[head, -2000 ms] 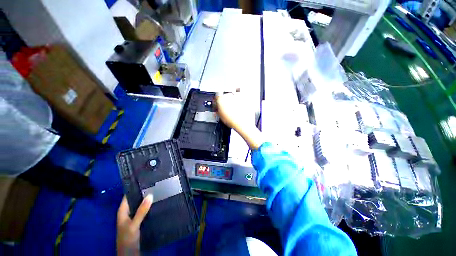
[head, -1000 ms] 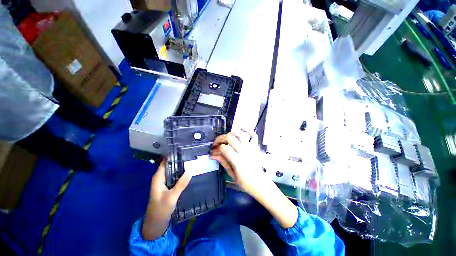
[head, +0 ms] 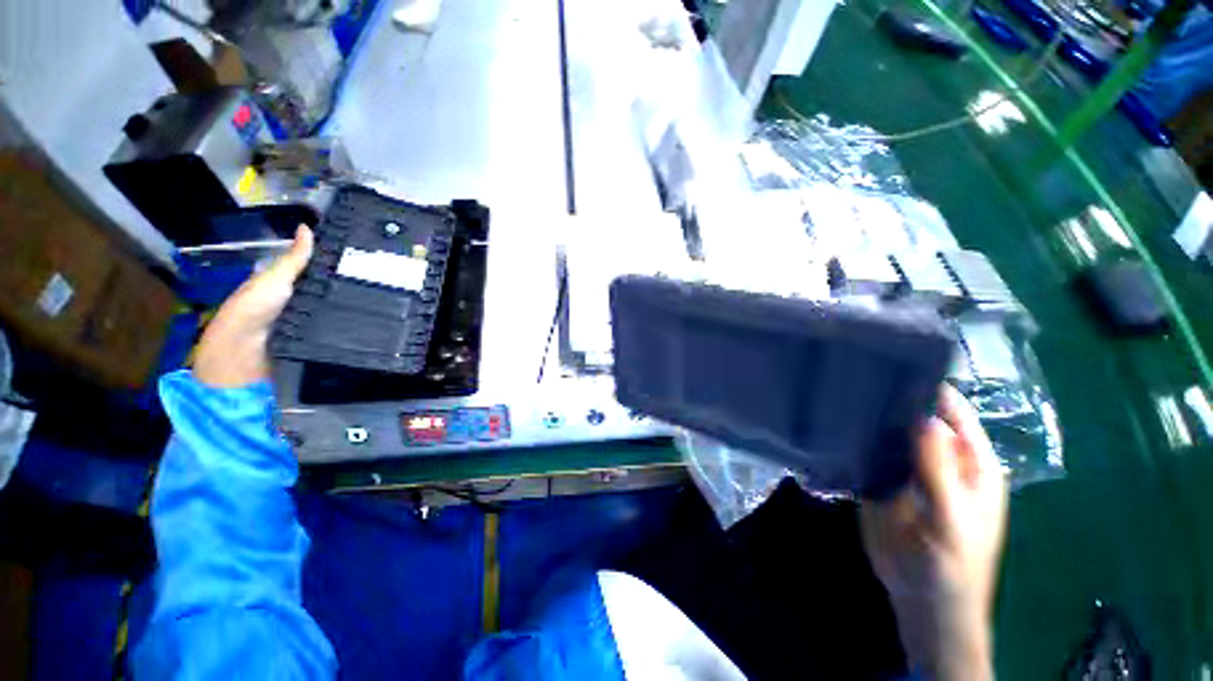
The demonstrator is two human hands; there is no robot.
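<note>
My left hand (head: 250, 313) grips the left edge of a black housing shell (head: 353, 313), open side up. The shell sits tilted over the black fixture (head: 463, 299) on the machine front. A silver-white metal plate (head: 383, 269) lies inside it, below a small round feature. My right hand (head: 951, 512) holds a second black housing shell (head: 772, 379) by its right end, raised over the machine's right front. Its smoother outside with a recessed panel faces me, and it is blurred. Most of the right fingers are hidden behind it.
The white machine bed (head: 512, 146) runs back, with a red digital display (head: 426, 426) on its front. A small black box (head: 180, 160) stands left. Bagged plate stacks (head: 978, 279) lie right on clear plastic. A brown carton (head: 67, 266) is at far left.
Both hands were on one shell in front of the fixture. Now they are apart, my left on a shell at the fixture, my right holding another out to the right. The view has shifted.
</note>
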